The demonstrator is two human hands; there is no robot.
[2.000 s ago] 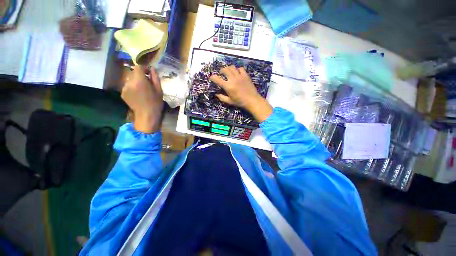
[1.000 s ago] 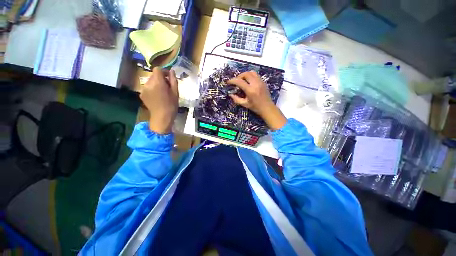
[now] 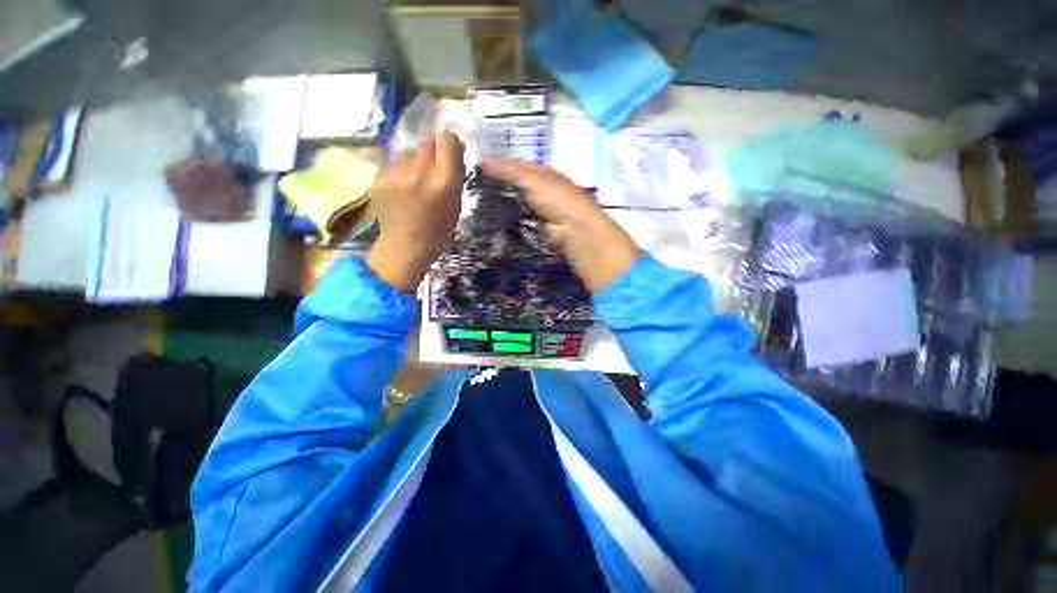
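Observation:
Small dark and silvery metal parts (image 3: 510,272) lie heaped on the pan of the counting scale (image 3: 493,339), whose green displays are lit. My left hand (image 3: 420,203) is above the scale's left back side, its fingers closed on a clear plastic bag (image 3: 420,122) that shows behind the fingertips. My right hand (image 3: 570,220) is above the back right of the heap, fingers stretched towards my left hand. Dark parts show by its fingertips; whether it holds them is blurred.
A calculator (image 3: 511,122) stands behind the scale. Yellow paper (image 3: 333,191) and a bag of reddish-brown parts (image 3: 209,189) are at the left. Written sheets (image 3: 649,168) and clear plastic trays (image 3: 945,336) with a white sheet (image 3: 858,316) are at the right.
My left hand has moved right and up with the bag, from beside the scale. My right hand has left the heap's middle for its back edge, close to my left hand. The view has tilted.

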